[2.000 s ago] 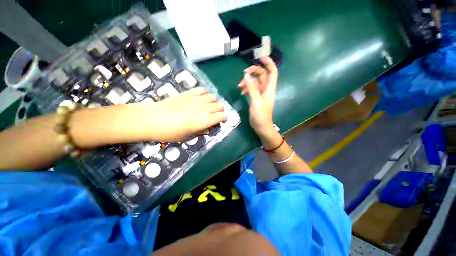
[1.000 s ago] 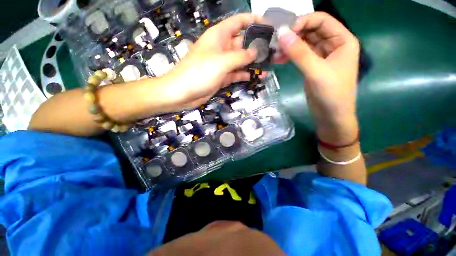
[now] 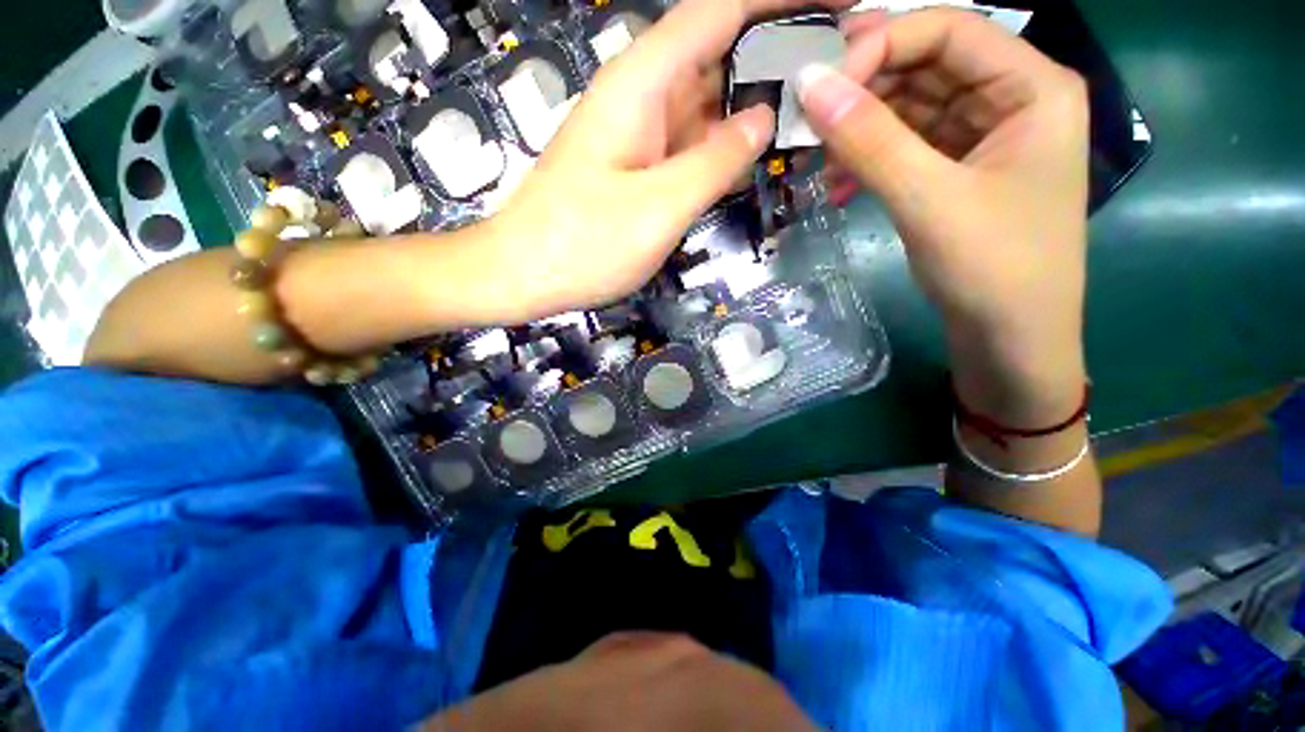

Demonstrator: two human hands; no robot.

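My left hand [image 3: 630, 172] holds a small black module [image 3: 750, 97] above the clear blister tray [image 3: 844, 336]. A silver-grey adhesive pad [image 3: 780, 60] with a cut-out lies over the module's face. My right hand [image 3: 952, 157] has its thumb and fingers on the pad's right side, touching the module. The tray holds rows of modules; the near row shows grey discs [image 3: 667, 386], and one module there [image 3: 746, 355] has a pale cut-out pad. Modules in the rows behind also carry pale pads [image 3: 455, 149]. My left hand and forearm hide the tray's middle.
A white sheet with grey squares [image 3: 65, 236] lies left of the tray, beside a white strip with dark round dots [image 3: 146, 179]. A white ring [image 3: 143, 12] is cut off at the top left. A black glossy slab [image 3: 1102, 107] lies behind my right hand on the green bench [image 3: 1202, 243].
The grey pad, held beside the module a second ago, now lies over its face. Both hands came together from being apart two seconds ago, when the left was down on the tray.
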